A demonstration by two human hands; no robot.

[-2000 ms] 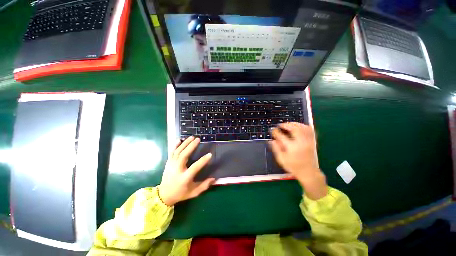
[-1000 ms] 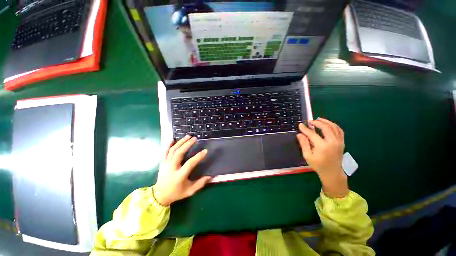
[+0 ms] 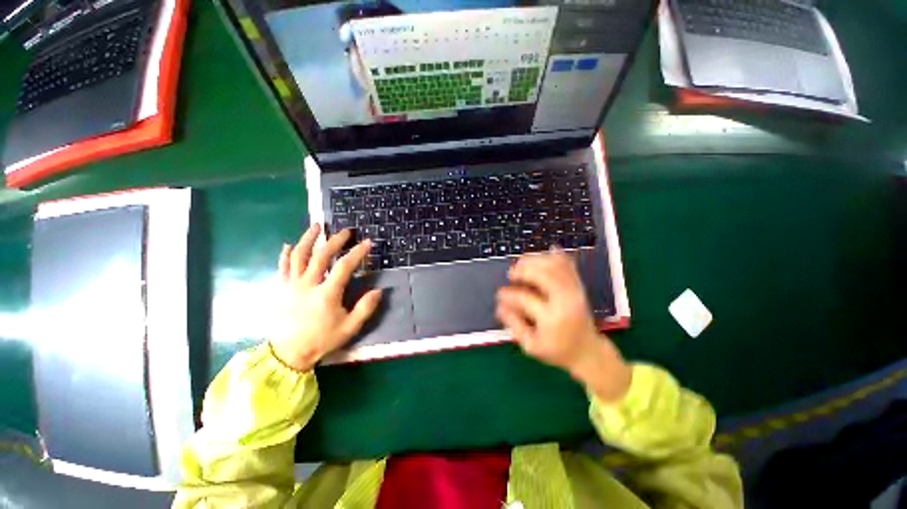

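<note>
An open dark grey laptop point(image 3: 457, 164) sits before me on a white carrier pad with red edges point(image 3: 438, 345). Its screen point(image 3: 587, 99) shows a keyboard test window point(image 3: 448, 60) with mostly green keys. My left hand point(image 3: 323, 298) is spread, with fingertips at the left keys point(image 3: 348, 204) and the palm over the left palm rest. My right hand point(image 3: 547, 308) is blurred, with bent fingers, over the right part of the touchpad point(image 3: 448, 298). Nothing shows in either hand. The white test piece point(image 3: 690, 313) lies loose on the green bench at the right.
A closed laptop point(image 3: 90, 338) lies on a white pad point(image 3: 171, 398) at the left. Open laptops stand on pads at the upper left point(image 3: 75, 129) and upper right point(image 3: 756, 60). Yellow marking tape point(image 3: 845, 413) shows on the floor at the lower right.
My right hand has moved left from the laptop's right edge to over the touchpad. My left hand has moved left and up onto the keys. The view has shifted slightly.
</note>
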